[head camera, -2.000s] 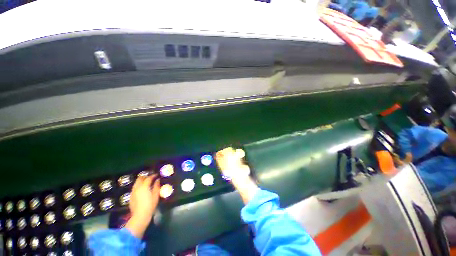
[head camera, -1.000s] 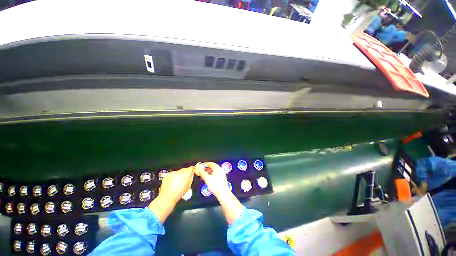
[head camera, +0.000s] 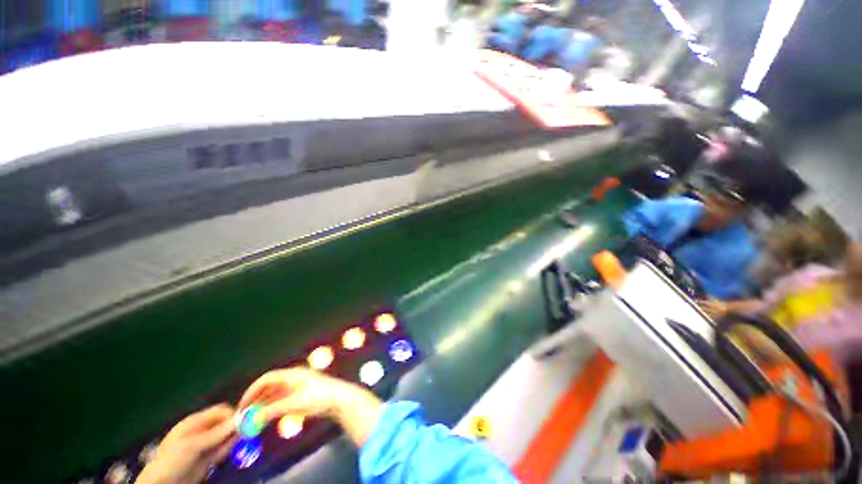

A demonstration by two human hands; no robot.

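Observation:
A black tray (head camera: 383, 350) lies on the green bench, with two rows of round units glowing white, orange and blue. My right hand (head camera: 298, 392) reaches over its left part, fingertips on a round unit glowing green-blue (head camera: 251, 422). My left hand (head camera: 194, 446) is at the lower left, its fingertips at the same unit from the other side. Just below the fingertips a blue glowing unit (head camera: 247, 453) sits in the tray. A few dim unlit units (head camera: 118, 472) show at the bottom left, partly cut off. The picture is blurred.
A grey-white raised housing (head camera: 331, 161) runs behind the green bench (head camera: 312, 265), with a red tray (head camera: 543, 90) on top. At right are a white machine (head camera: 662, 345), an orange robot arm (head camera: 756, 440) and a black stand (head camera: 558, 298). People in blue are beyond.
The view has swung right and tilted. The hands are lower and further left in the picture, still together. Units in the tray now show different colours, several of them orange.

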